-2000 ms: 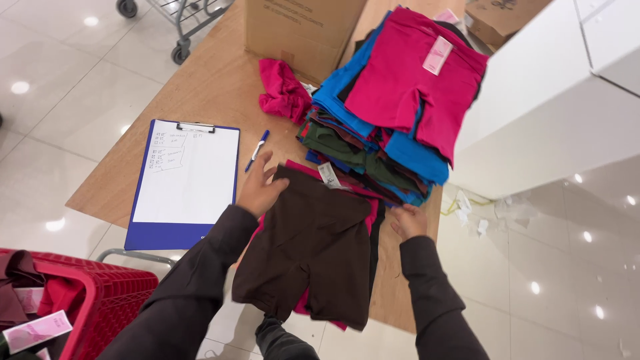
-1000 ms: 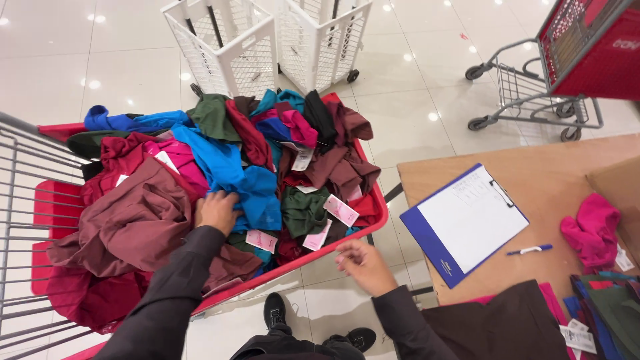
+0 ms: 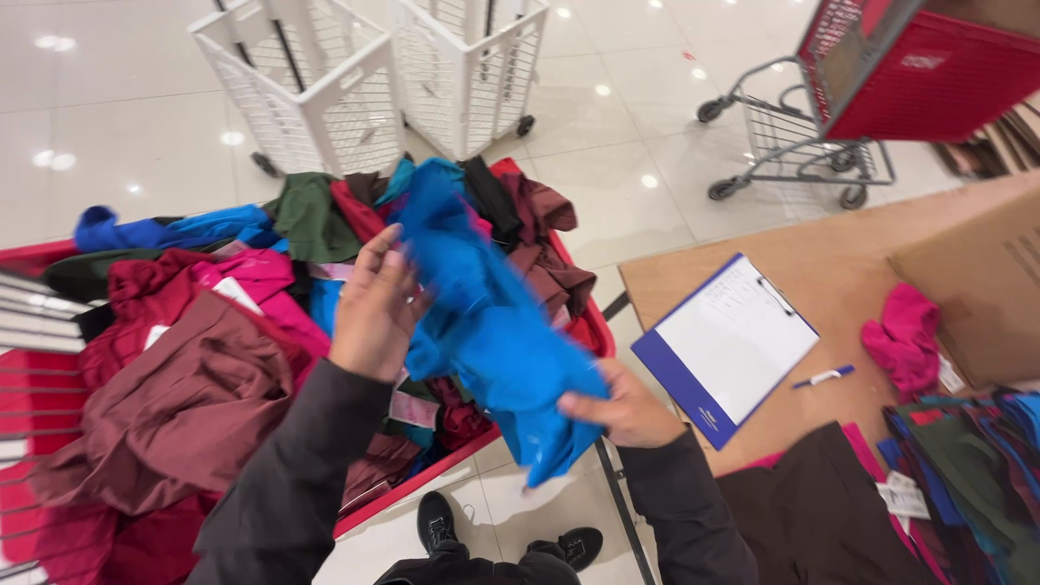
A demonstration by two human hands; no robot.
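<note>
A bright blue garment [image 3: 504, 333] stretches between my hands over the near right edge of a red shopping cart [image 3: 422, 483]. My right hand [image 3: 634, 406] grips its lower right end. Beside its upper left side is my left hand [image 3: 378, 305], fingers raised and spread; blur hides whether the fingertips touch the cloth. Crumpled garments fill the cart, among them a mauve one [image 3: 195, 398], a pink one [image 3: 260, 284] and a dark green one [image 3: 313, 215], some with paper tags.
On the wooden table [image 3: 812, 236] at right lie a blue clipboard [image 3: 735, 349] with written paper, a pen [image 3: 824, 376], a pink garment [image 3: 902, 337], a cardboard box [image 3: 975, 284] and dark brown shorts [image 3: 812, 504]. White rolling baskets [image 3: 349, 106] and another red cart [image 3: 902, 73] stand beyond.
The view has swung from the table to the cart. My left hand was down on blue cloth in the cart a second ago; now a blue garment is lifted, with my right hand gripping it.
</note>
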